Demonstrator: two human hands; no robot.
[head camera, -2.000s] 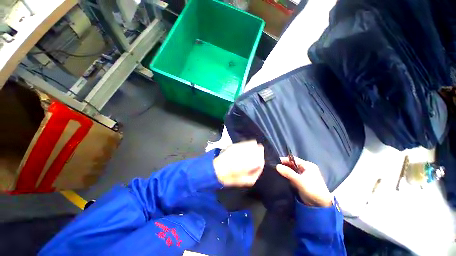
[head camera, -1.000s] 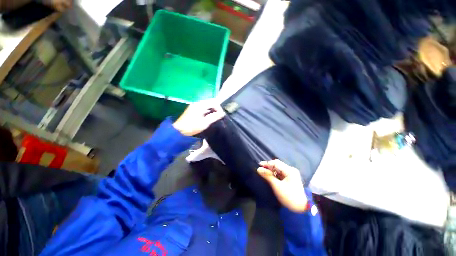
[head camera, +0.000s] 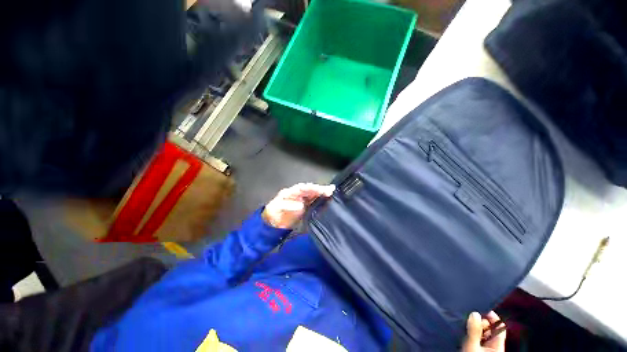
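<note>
A dark navy backpack panel (head camera: 419, 227) lies spread across my lap and over the edge of the white-covered table, its rounded end up and to the right. It shows a zip slot and a small label near its left edge. My left hand (head camera: 299, 204) pinches the panel's left corner beside the label. My right hand (head camera: 485, 333) is at the lower right edge of the panel, partly cut off by the bottom of the picture. It holds small reddish-brown snips (head camera: 493, 331), mostly hidden by the fingers.
A green crate (head camera: 330, 118) stands beyond my left hand. A carton with red tape (head camera: 189, 199) is at left. Dark bag bodies (head camera: 557, 75) lie on the white table (head camera: 584, 227), with a thin cord at right. A large dark blur fills the upper left.
The panel is turned and opened out flatter, its zip slot now clear. My right hand has moved down to its lower edge. The camera view has shifted, and a dark shape covers the upper left.
</note>
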